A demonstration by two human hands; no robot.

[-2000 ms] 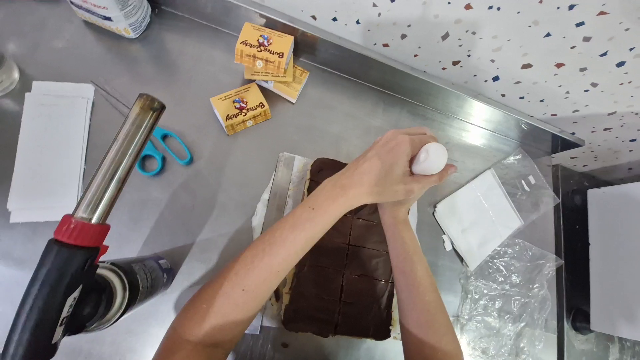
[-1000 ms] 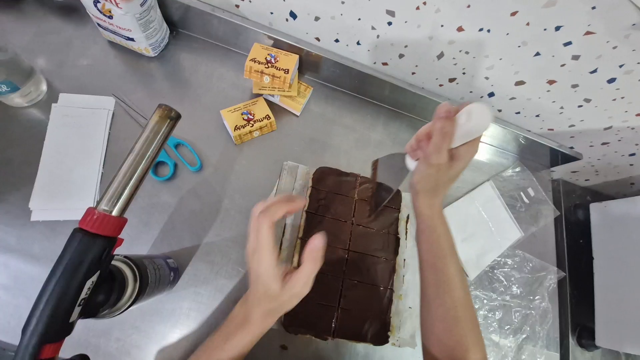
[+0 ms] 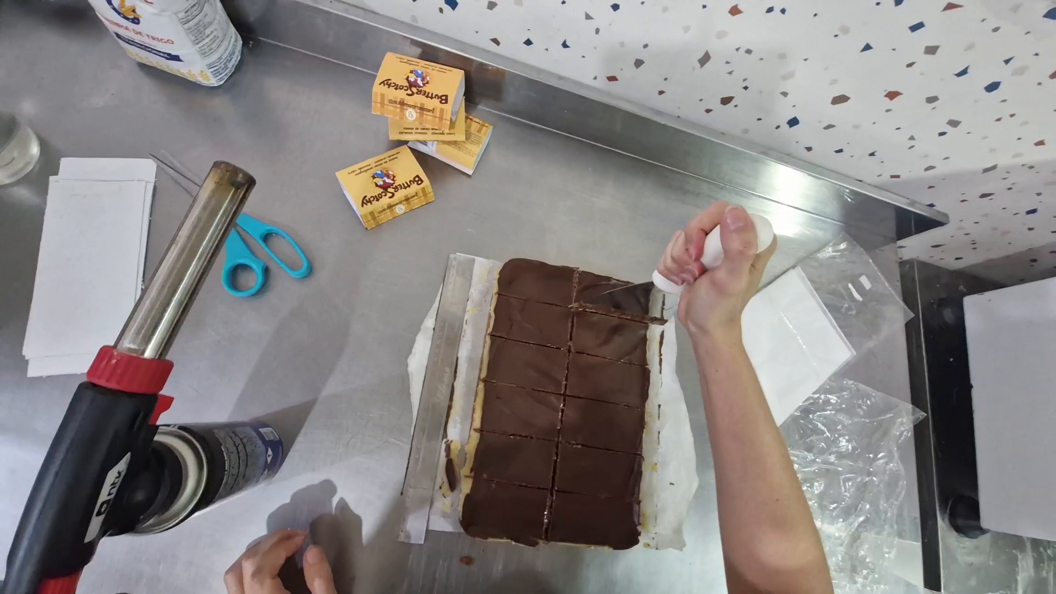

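Note:
My right hand (image 3: 718, 264) grips the white handle of a knife (image 3: 623, 289), whose blade lies at the top right piece of a chocolate-covered slab (image 3: 565, 404). Cuts divide the slab into two columns of rectangular pieces, on white parchment paper (image 3: 675, 462). A metal ruler (image 3: 437, 396) lies along the slab's left side. At the bottom edge, left of the slab, my left hand (image 3: 280, 565) is partly in view, fingers curled and apart, holding nothing that I can see.
A blowtorch (image 3: 132, 363) with its gas can stands at left, near blue-handled scissors (image 3: 247, 268) and white cards (image 3: 91, 264). Yellow boxes (image 3: 385, 186), a flour bag (image 3: 177, 37) and a glass (image 3: 15, 148) are behind. Clear plastic bags (image 3: 854, 470) and white sheets (image 3: 796, 338) lie right.
My left hand, on the handle with the right two seconds ago, has moved down and left off the slab. The knife, raised a second ago, is now lower, its blade at the top right piece.

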